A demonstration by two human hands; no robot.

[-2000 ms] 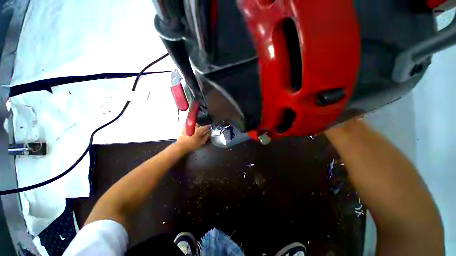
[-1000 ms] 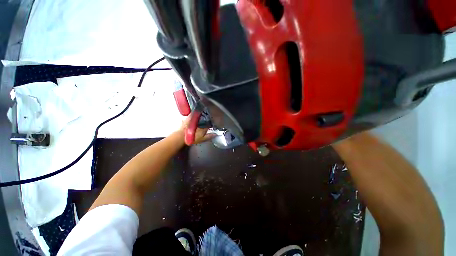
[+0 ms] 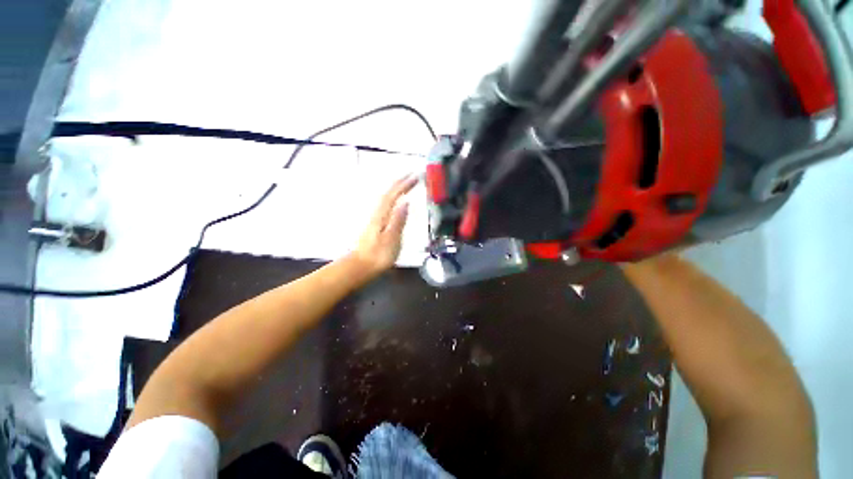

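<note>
The red and black cloth cutting machine (image 3: 655, 159) fills the upper right, its upright partly blurred. Its silvery base plate (image 3: 475, 263) sits at the near edge of the white marker paper (image 3: 281, 201) that covers the dark fabric lay. My left hand (image 3: 383, 229) lies on the paper just left of the machine's upright, fingers extended, holding nothing. My right forearm reaches up behind the motor body; the right hand is hidden by the machine. The grey curved handle (image 3: 835, 103) shows at the right rim.
A black power cord (image 3: 208, 224) runs over the paper. A metal clamp (image 3: 75, 236) holds the paper at the left table edge. The dark brown tabletop (image 3: 393, 365) carries small scraps. A dark fabric strip (image 3: 187, 129) shows between paper sheets. A shoe (image 3: 321, 455) shows below.
The machine has shifted right and shows more of its base plate and handle. My left hand has moved from beside the base plate up onto the paper, fingers now extended.
</note>
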